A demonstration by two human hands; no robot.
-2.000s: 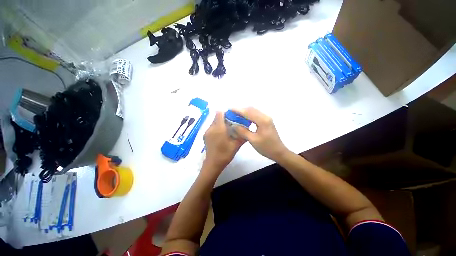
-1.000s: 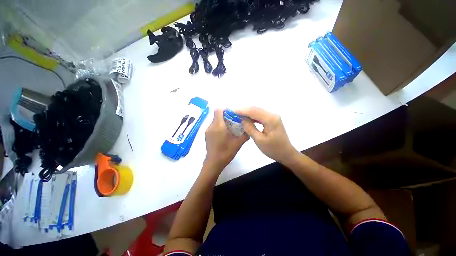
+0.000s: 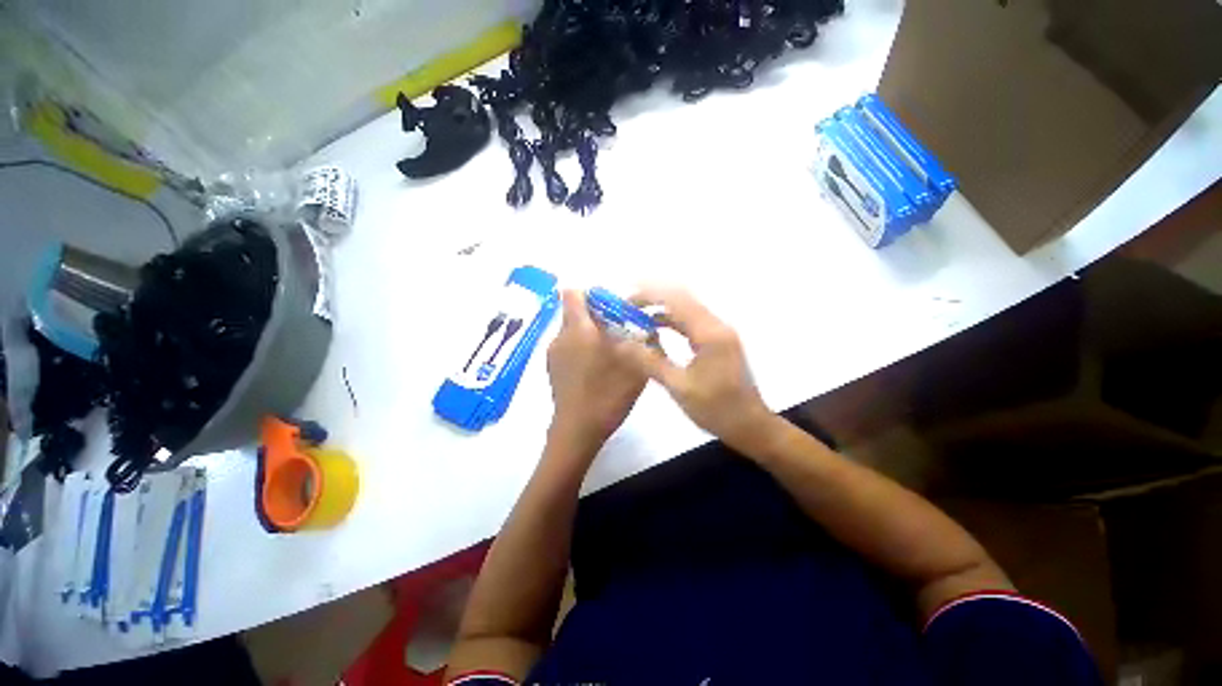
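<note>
My left hand (image 3: 590, 371) and my right hand (image 3: 713, 371) hold one blue-and-white retail box (image 3: 619, 314) between them above the white table (image 3: 751, 228). The fingers cover much of the box, and I cannot tell if a cable is inside. A stack of flat retail boxes (image 3: 496, 351) lies just left of my left hand. Several filled retail boxes (image 3: 885, 170) stand in a row at the right, beside a brown carton (image 3: 1032, 121).
A black cable pile (image 3: 643, 47) lies at the back, with a dark curved lump (image 3: 449, 131) beside it. At the left are a grey tub (image 3: 298, 328) of cables, an orange tape dispenser (image 3: 284, 472), blue-white strips (image 3: 168, 550) and a metal cup (image 3: 83, 295).
The held box has turned and tilted between my hands, and more of its blue edge shows. Both hands stay at nearly the same place.
</note>
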